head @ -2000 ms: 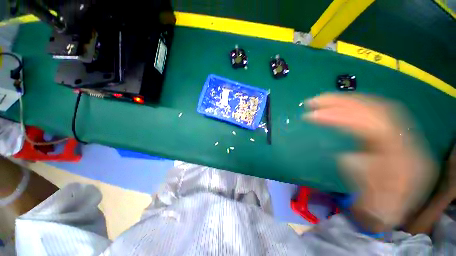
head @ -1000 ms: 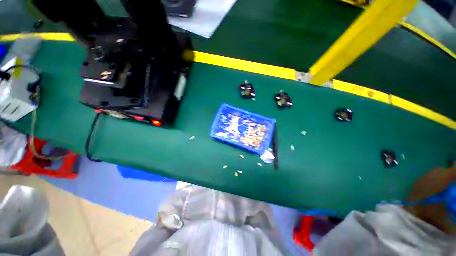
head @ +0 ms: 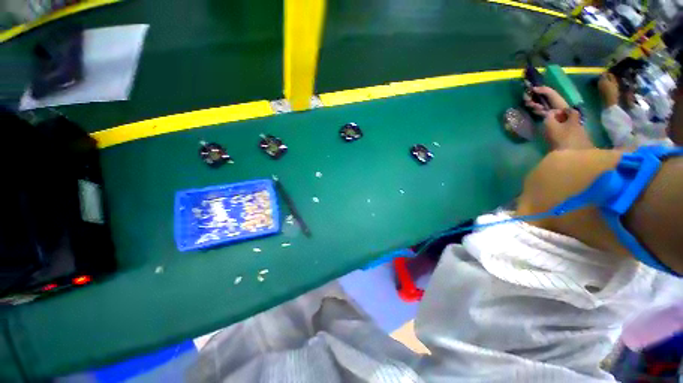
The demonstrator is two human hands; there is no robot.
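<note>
Neither of my hands is in the picture. Nearest in front of me on the green mat is a shallow blue tray (head: 180,224) holding many tiny white and cream pieces. A dark thin stick (head: 293,209) lies at its right side, with a small whitish blob (head: 290,221) between them. Several small black round units lie spaced in a row behind and right of the tray, such as the leftmost one (head: 215,154) and the rightmost one (head: 421,154). Loose pale slivers (head: 261,276) lie in front of the tray.
The dark machine (head: 49,202) with red lights stands at left. Yellow tape (head: 195,120) and a yellow post (head: 302,52) border the far edge. At right, a neighbour's arm (head: 554,179) with a blue strap reaches over the bench; hands (head: 562,123) are near a round clear-looking item (head: 517,123).
The view has turned right. The tray and units appear farther left, and the machine is partly cut off. The large blurred hand from two seconds ago is gone; the neighbour's working area now shows.
</note>
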